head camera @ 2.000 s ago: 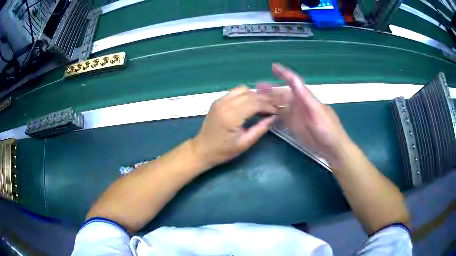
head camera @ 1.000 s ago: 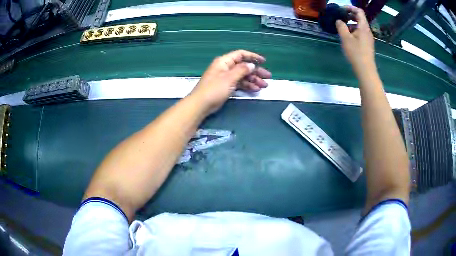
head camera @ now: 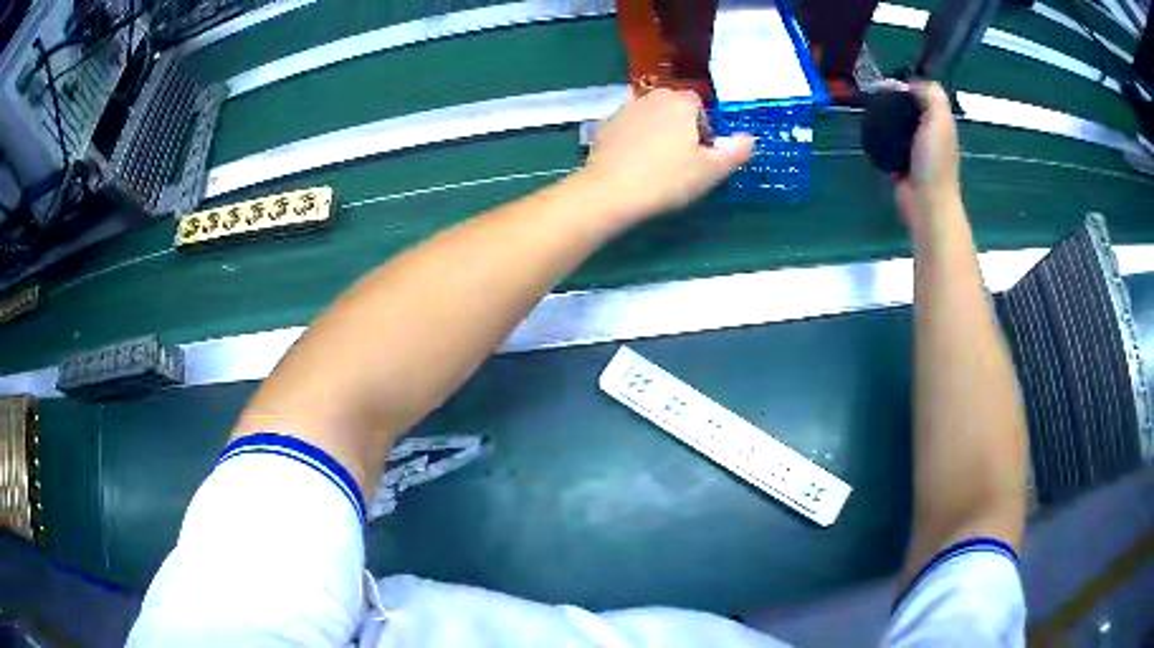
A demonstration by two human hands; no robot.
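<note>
My right hand (head camera: 934, 142) holds a black round tool (head camera: 891, 130) at the upper right, above the green bench. My left hand (head camera: 658, 146) is at the reddish-brown stand (head camera: 645, 51), beside a blue item (head camera: 775, 152) that hangs at its front. The left fingertips are partly hidden, and I cannot tell whether they hold anything. A pale cover plate (head camera: 724, 436) with clusters of small holes lies slanted on the green mat, touched by neither hand.
A brass-coloured bar (head camera: 256, 215) lies at upper left. Spare grey bars (head camera: 123, 367) sit on the white strip at left. A gold bar block (head camera: 18, 468) is at the left edge. Stacked grey plates (head camera: 1076, 355) stand at right. A worn tape patch (head camera: 430, 466) is on the mat.
My left hand has moved from over the bench up to the stand. My right hand took up the black tool between the first and second frames and still holds it. The cover plate is uncovered.
</note>
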